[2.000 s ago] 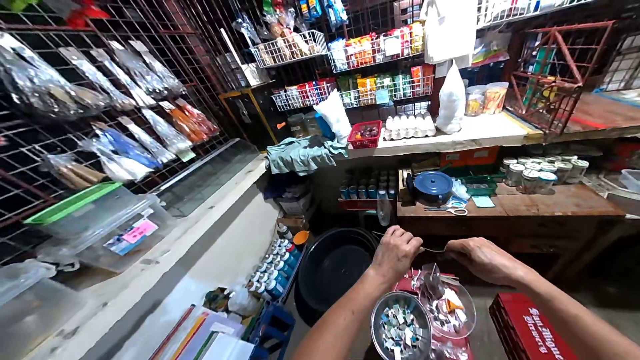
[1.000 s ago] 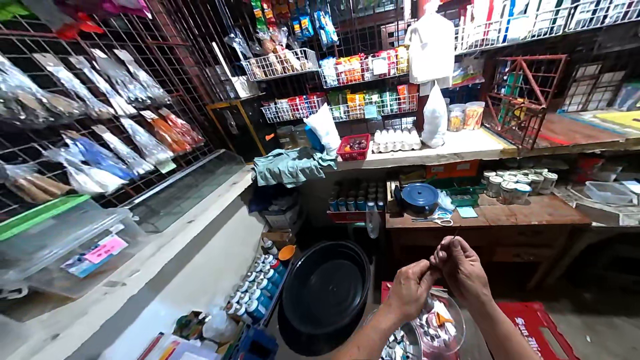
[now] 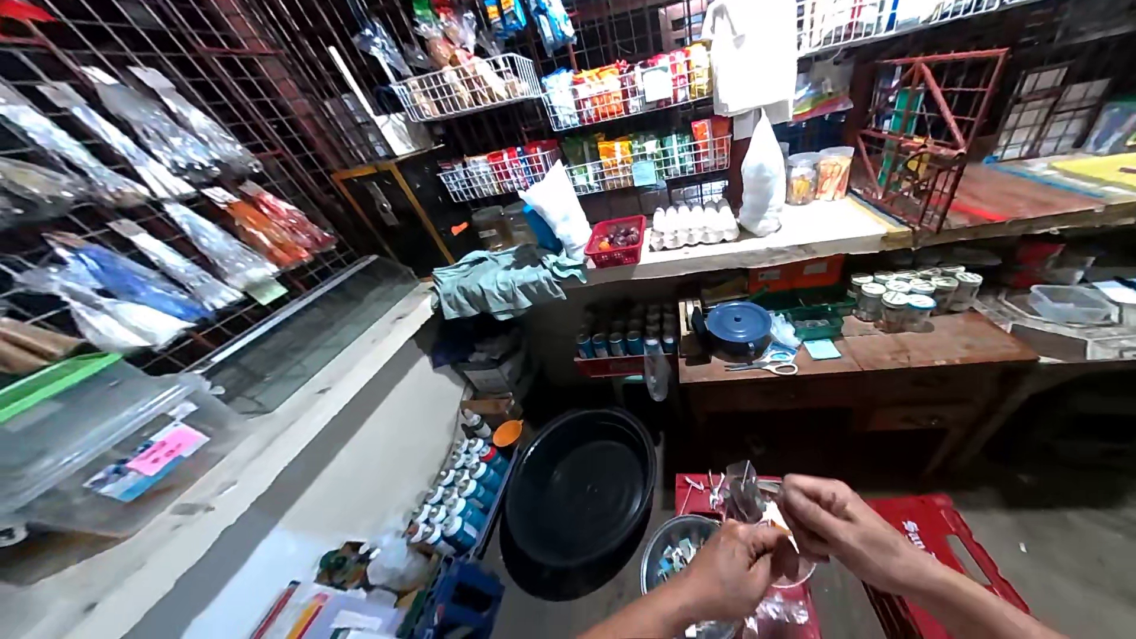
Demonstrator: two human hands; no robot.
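My left hand [image 3: 735, 568] and my right hand [image 3: 825, 524] are close together at the lower right, fingers pinched and knuckles up. Whatever is between their fingertips is too small or hidden to tell. Under them stands a red plastic crate or stool [image 3: 701, 490]. On it, a round bowl [image 3: 661, 555] of small white and blue pieces is partly behind my left hand. A second clear container with white and orange pieces is mostly covered by both hands. A clear plastic bag [image 3: 744, 493] stands just beyond my fingers.
A black basin [image 3: 581, 488] stands left of my hands, beside a crate of bottles [image 3: 461, 506]. Another red crate [image 3: 950, 550] is at the right. Beyond are a wooden desk [image 3: 923, 346] with a blue pot [image 3: 738, 324] and scissors [image 3: 770, 365], and a shelf with an egg tray [image 3: 694, 229].
Two seconds ago my hands were apart with a thin strand or wire between them; they have come together over the containers. The strand no longer shows.
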